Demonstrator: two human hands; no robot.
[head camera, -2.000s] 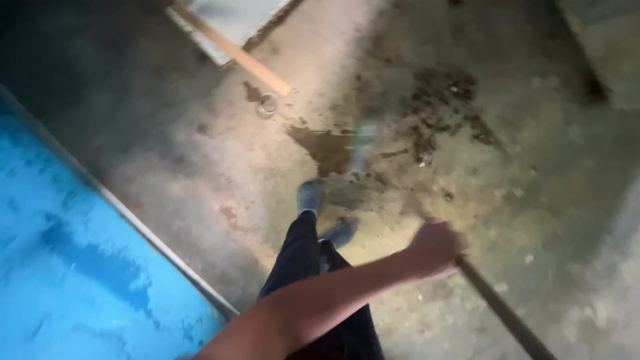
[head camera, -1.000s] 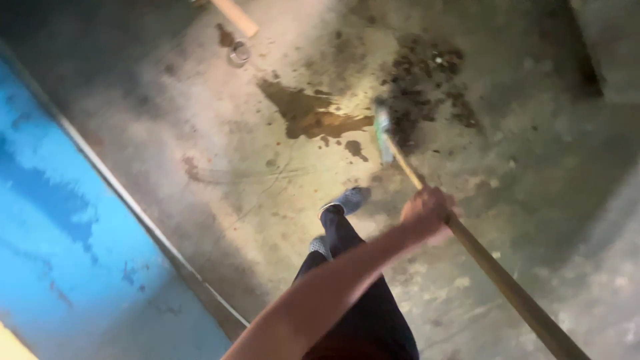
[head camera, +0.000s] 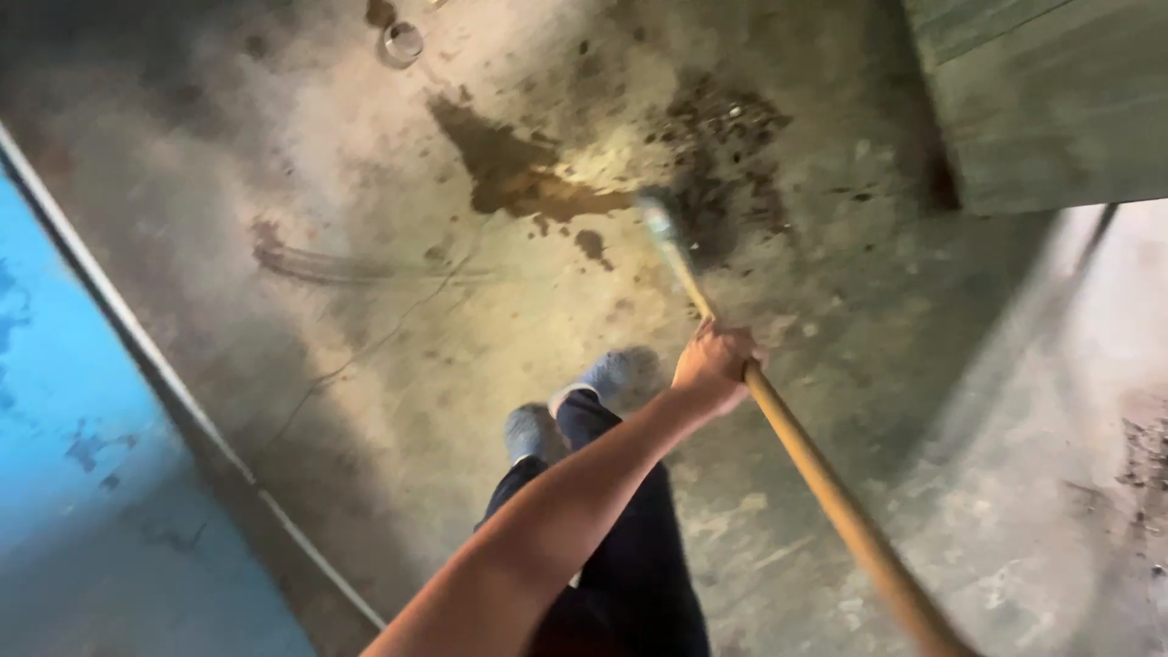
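My left hand (head camera: 718, 365) is closed around the wooden pole (head camera: 830, 497) of a long-handled cleaning tool, partway along its length. The pole slants from the bottom right up to the tool's head (head camera: 657, 217), which is pale blue-green and blurred; broom or mop, I cannot tell. That head is down at the right end of a brown wet puddle (head camera: 516, 173), beside a dark patch of wet dirt (head camera: 721, 164) with small bits in it. My right hand is outside the view, as is the upper end of the pole.
My feet in grey-blue socks (head camera: 602, 376) stand on the stained concrete floor (head camera: 411, 365). A small round metallic object (head camera: 401, 43) lies beyond the puddle. At left is a blue surface (head camera: 64, 401) with a pale edge strip; at upper right, a grey-green flat panel (head camera: 1058, 119).
My feet have shifted: the left one was ahead two seconds ago, and the right one is ahead now. My left hand has stayed on the pole throughout.
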